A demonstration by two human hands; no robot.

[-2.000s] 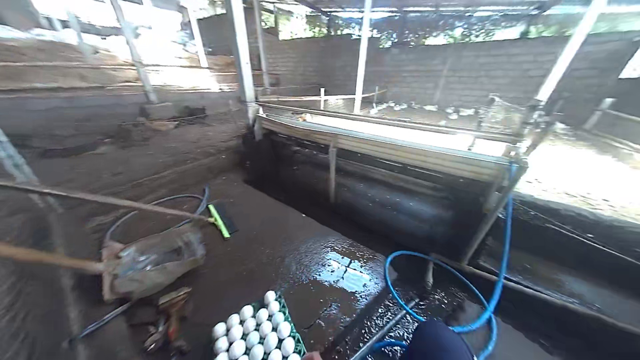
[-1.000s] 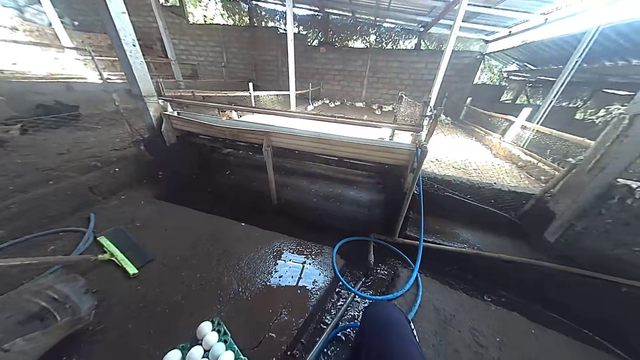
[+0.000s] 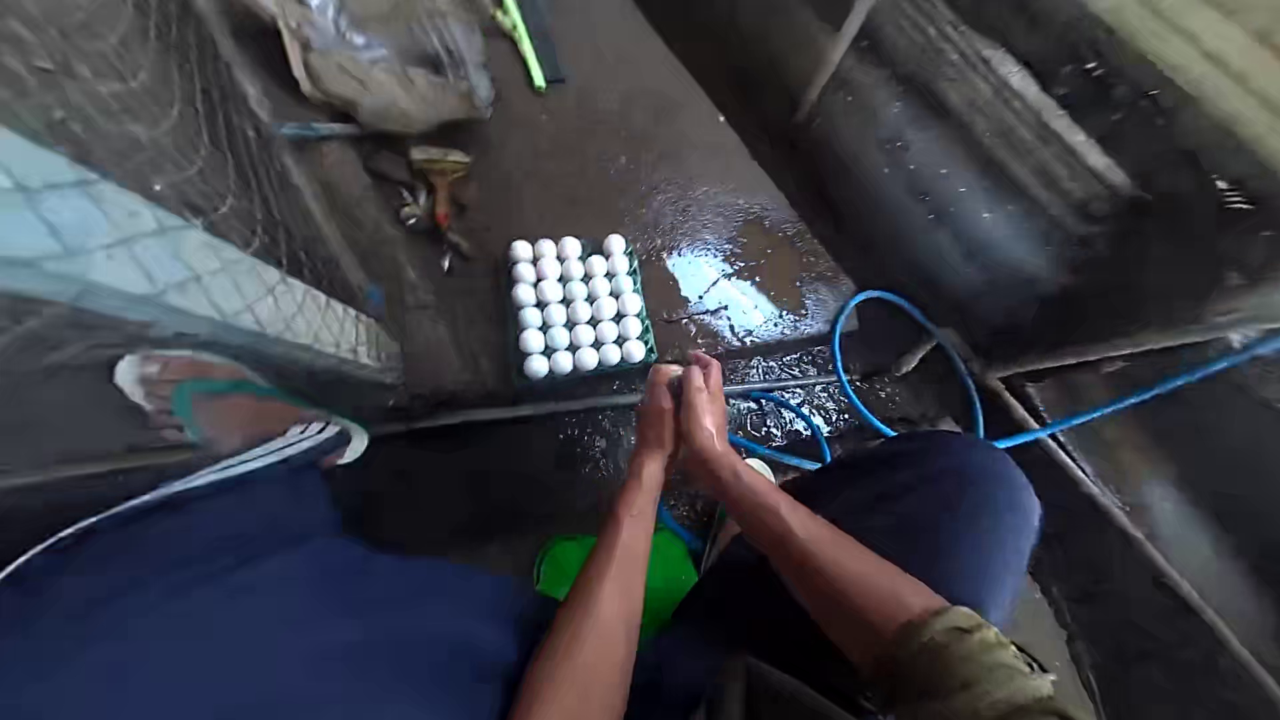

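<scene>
My left hand (image 3: 657,415) and my right hand (image 3: 704,405) are pressed together, palm to palm, above a wet gutter. Whether anything lies between the palms is hidden. Just beyond them, to the left, a green egg tray (image 3: 648,325) rests on the dark floor with rows of white eggs (image 3: 579,311) in it. Under my forearms stands a bright green plastic container (image 3: 665,580), partly covered by my left arm. A blue hose (image 3: 965,370) loops on the right, and part of it runs below my hands.
A green-edged squeegee or broom head (image 3: 525,45) lies at the top, near a worn sack (image 3: 400,75) and a brush-like tool (image 3: 440,180). Wire mesh (image 3: 200,250) borders the left side. A metal pipe (image 3: 780,383) crosses the gutter. A puddle (image 3: 730,290) shines beside the tray. My knee (image 3: 930,510) is at right.
The view has tilted sharply down. Both my hands have come into view, held together, and the whole egg tray now shows.
</scene>
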